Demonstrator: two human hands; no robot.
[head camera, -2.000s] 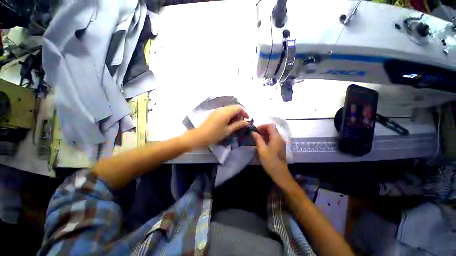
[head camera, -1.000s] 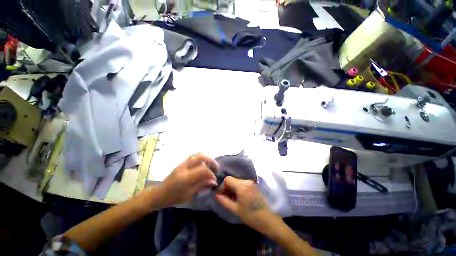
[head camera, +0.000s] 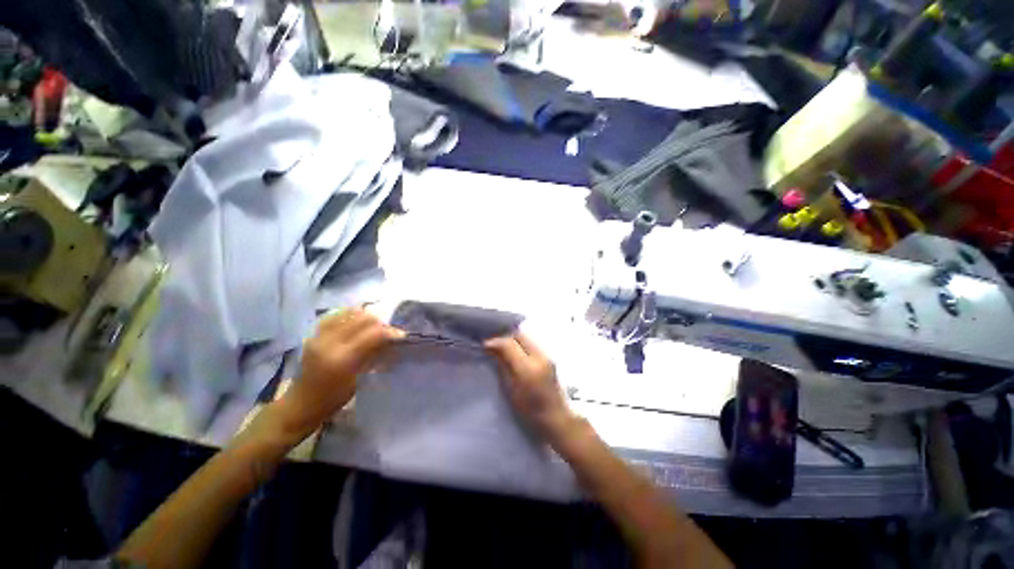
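Note:
A light grey fabric panel (head camera: 456, 417) lies at the front edge of the table, left of the sewing machine. A dark grey fabric piece (head camera: 458, 321) lies along the panel's far edge, with a dark line where they meet. My left hand (head camera: 343, 358) pinches the left end of this edge between thumb and fingers. My right hand (head camera: 532, 383) pinches the right end. The fabric between the hands is stretched fairly straight. The fingertips are somewhat blurred. The presser foot and needle cannot be made out.
The white sewing machine (head camera: 767, 322) stands right of my hands. A smartphone (head camera: 764, 431) stands in front of it, beside a black strap (head camera: 829, 445). Stacked light grey pieces (head camera: 239, 239) lie on the left. Dark grey folded pieces (head camera: 695, 167) and thread cones (head camera: 792, 219) are behind the machine.
My hands have moved apart from their bunched position over the fabric. The panel now lies spread towards me, with the dark grey piece beyond the hands. The view has tilted up since the earliest frame.

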